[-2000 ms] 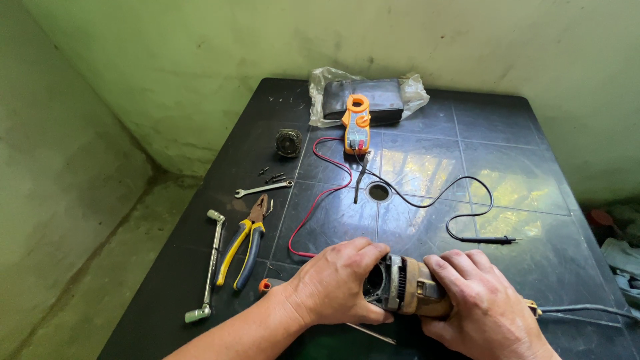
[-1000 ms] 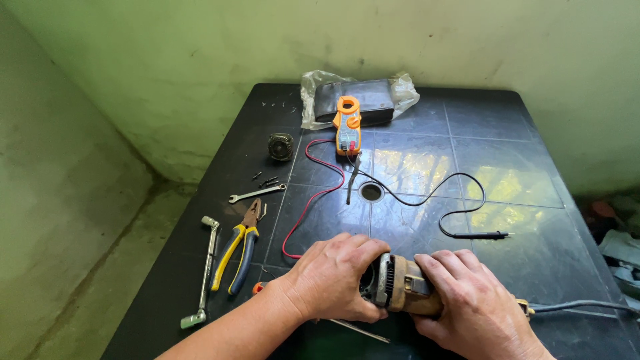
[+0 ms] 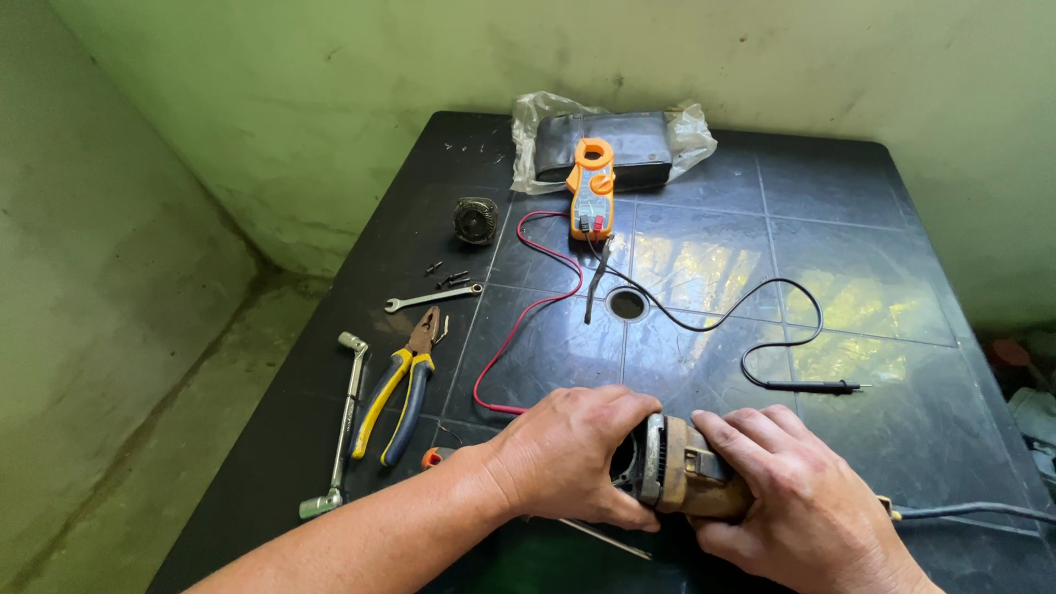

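Near the front of the black table, my left hand (image 3: 577,458) grips the open metal end of a worn tan power tool body (image 3: 689,470), which looks like an angle grinder. Around its rear housing my right hand (image 3: 792,487) is closed, and a power cord (image 3: 973,510) runs off to the right. A screwdriver's orange handle end (image 3: 436,456) shows behind my left forearm, and a thin metal shaft (image 3: 606,538) lies below the hand. Combination pliers (image 3: 400,392) with yellow and blue handles lie left of my hands.
An orange clamp meter (image 3: 592,194) leans on a black case (image 3: 606,147) in clear plastic; its red lead (image 3: 528,309) and black lead (image 3: 742,305) cross the table (image 3: 841,173). Leftward lie a wrench (image 3: 433,297), screws (image 3: 452,279), a round metal part (image 3: 475,220) and a socket wrench (image 3: 350,412).
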